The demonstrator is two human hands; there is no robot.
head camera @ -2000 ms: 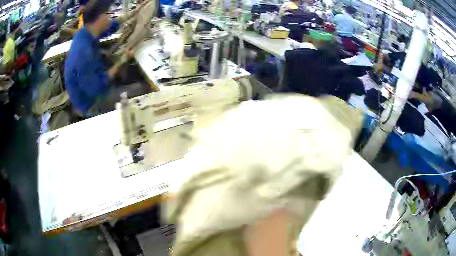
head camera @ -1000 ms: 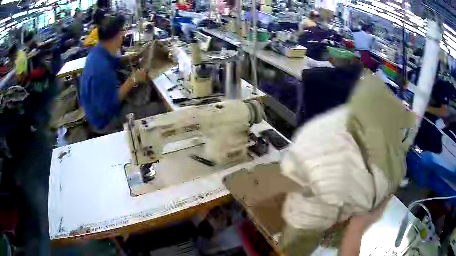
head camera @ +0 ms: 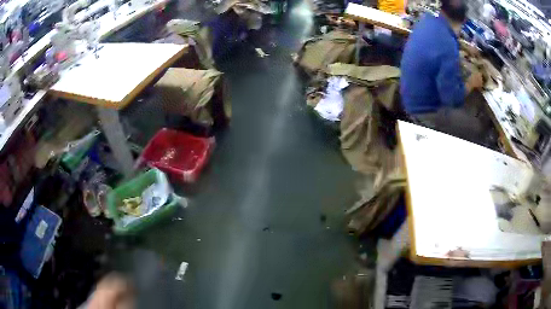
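Observation:
My left hand (head camera: 112,293) is blurred and cut off by the bottom edge at the lower left; its fingers cannot be made out and no garment shows at it. My right hand is not in view. The white machine table (head camera: 465,199) stands at the right, with part of the machine's base plate at its right side. Khaki garments (head camera: 362,121) hang in a heap left of this table, and another khaki heap (head camera: 187,87) lies beside the table across the aisle.
A dark green floor aisle (head camera: 260,199) runs up the middle. A red crate (head camera: 178,154) and a green crate (head camera: 142,202) with scraps stand at its left, below a white table (head camera: 121,72). A person in blue (head camera: 432,66) is at the upper right.
The view has swung left and down from the sewing machine to the aisle. The khaki garment with pale striped lining, held up earlier at the right, is out of view.

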